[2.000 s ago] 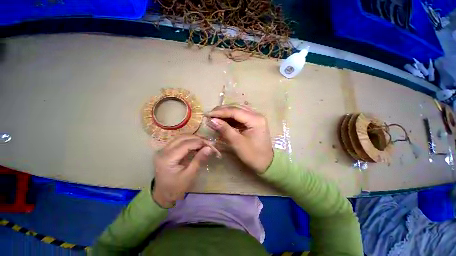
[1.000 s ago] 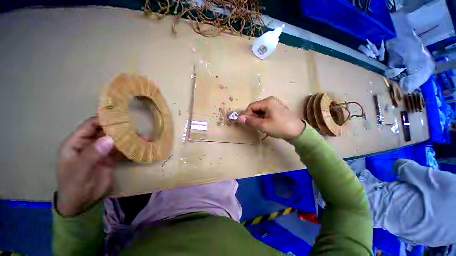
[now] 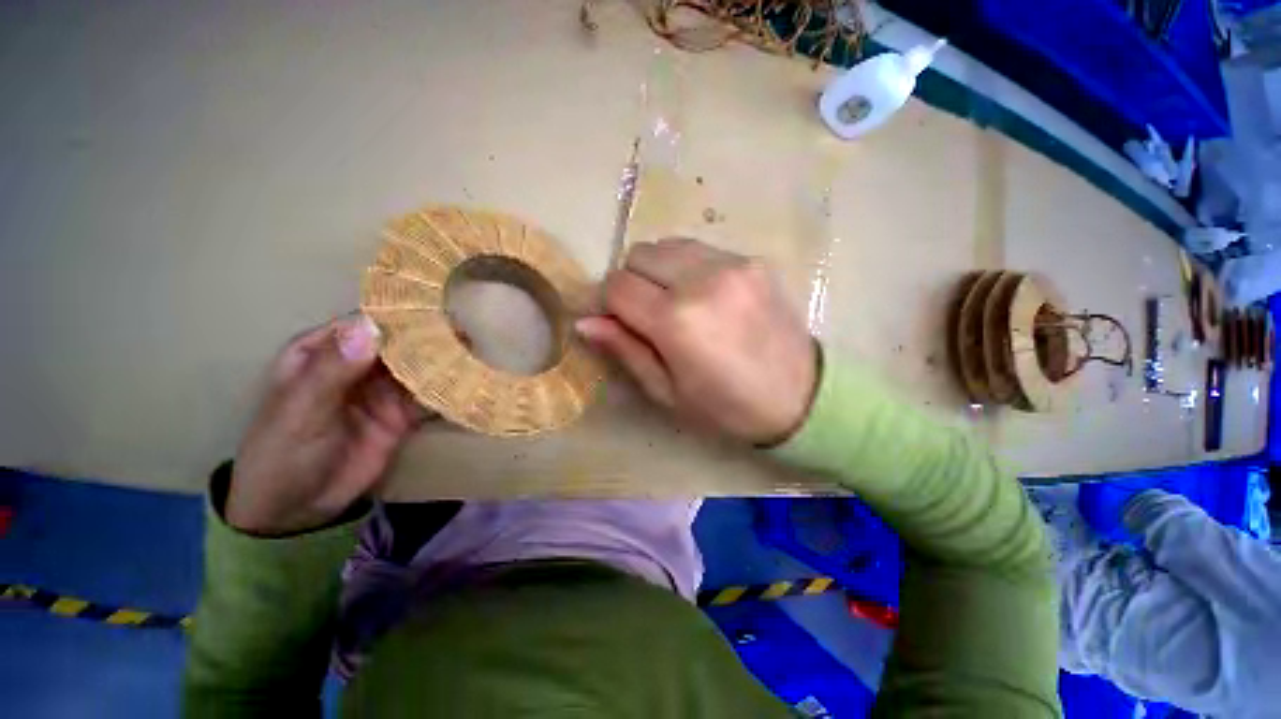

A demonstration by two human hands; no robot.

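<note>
A tan woven ring (image 3: 422,368) with radial ribs and an open centre is held a little above the bench, its face towards me. My left hand (image 3: 326,414) grips its lower left rim between thumb and fingers. My right hand (image 3: 710,337) is at the ring's right side, thumb and fingers pinched together at the rim. What the right fingertips pinch is hidden; no cord shows clearly there. A white glue bottle (image 3: 868,93) lies near the bench's far edge.
Several tan rings (image 3: 990,337) stand together on the right, with a brown cord loop on them. A brown cord heap (image 3: 766,25) is at the far edge. More rings (image 3: 1245,337) are at the far right. A person's grey sleeve (image 3: 1194,576) shows at lower right. Blue crates (image 3: 1110,106) stand beyond.
My right hand has come from the taped sheet to the ring's right side. The ring in my left hand has turned and moved right. The view has shifted.
</note>
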